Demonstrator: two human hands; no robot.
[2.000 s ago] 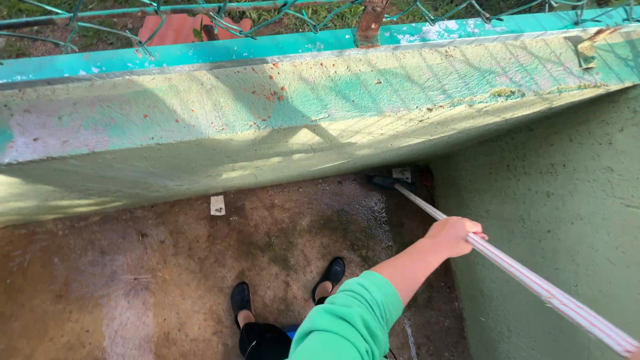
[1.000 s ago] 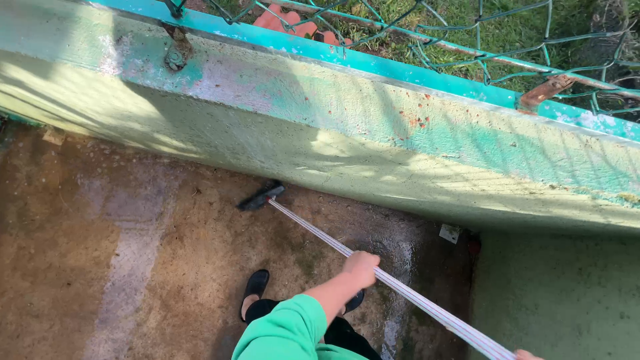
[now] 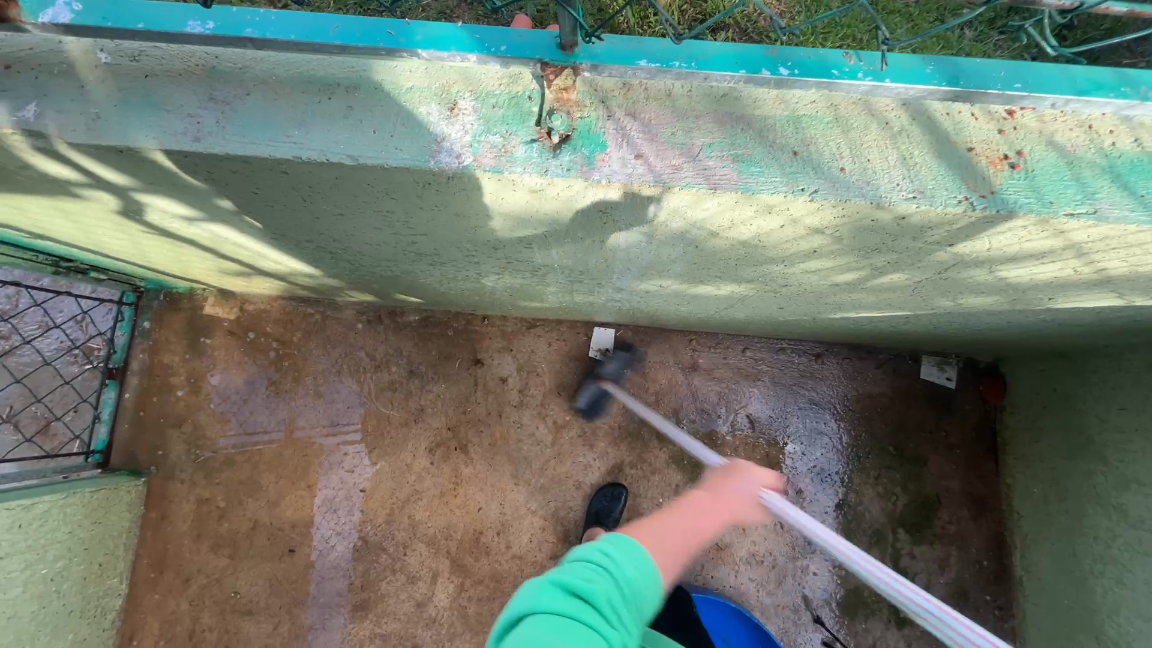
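My left hand (image 3: 740,492), at the end of a green sleeve, grips the middle of a pale striped broom handle (image 3: 864,558). The handle slants from the lower right up to a dark broom head (image 3: 605,382), which is blurred and lies over the brown wet floor close to the foot of the green wall. A white tile piece (image 3: 602,342) touches or sits just behind the broom head. My right hand is out of the picture; the handle runs off the bottom edge at the right.
A blue round container (image 3: 733,621) stands beside my legs, near my black shoe (image 3: 606,506). Another white piece (image 3: 939,371) and a reddish object (image 3: 993,387) lie in the right corner. At left is a wire-mesh gate (image 3: 58,369); the painted wall (image 3: 630,243) runs across behind.
The broom head has left the right corner, where it was two seconds ago, and is now by the white tile piece. My left hand stays on the handle. The view has swung sideways.
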